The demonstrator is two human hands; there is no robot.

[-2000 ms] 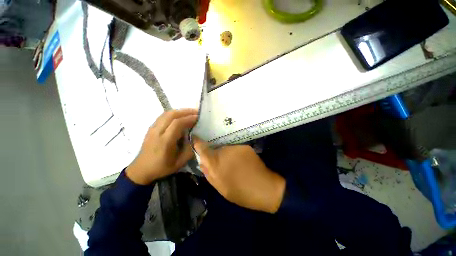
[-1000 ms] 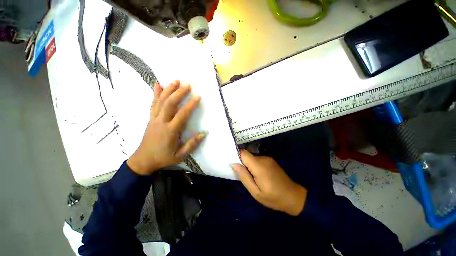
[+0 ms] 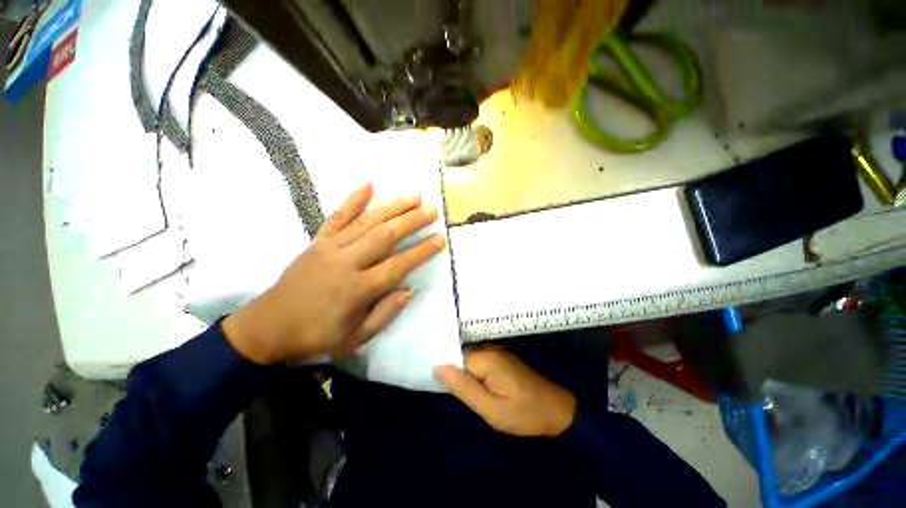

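A white panel point(image 3: 405, 342) lies on the machine table, its right edge running from under the machine head down past the table's front edge. My left hand point(image 3: 343, 278) lies flat on the panel with fingers spread. My right hand point(image 3: 512, 389) pinches the panel's lower right corner between thumb and fingers at the table's front edge. A dark grey textured strip point(image 3: 283, 154) curves along the panel, up and left of my left hand. The machine head point(image 3: 422, 74) is above the panel's top; the needle is not clearly seen.
Lime-green scissors point(image 3: 636, 94) lie on the bed by a golden thread bundle point(image 3: 566, 50). A black smartphone point(image 3: 775, 201) lies at right. A printed ruler point(image 3: 596, 310) follows the front edge. A blue basket point(image 3: 760, 456) stands low right. More grey strips point(image 3: 149, 84) lie upper left.
The view has shifted, showing more of the machine head and scissors. Both hands came together at the edge two seconds ago; now my left is flat on the panel and my right holds its corner.
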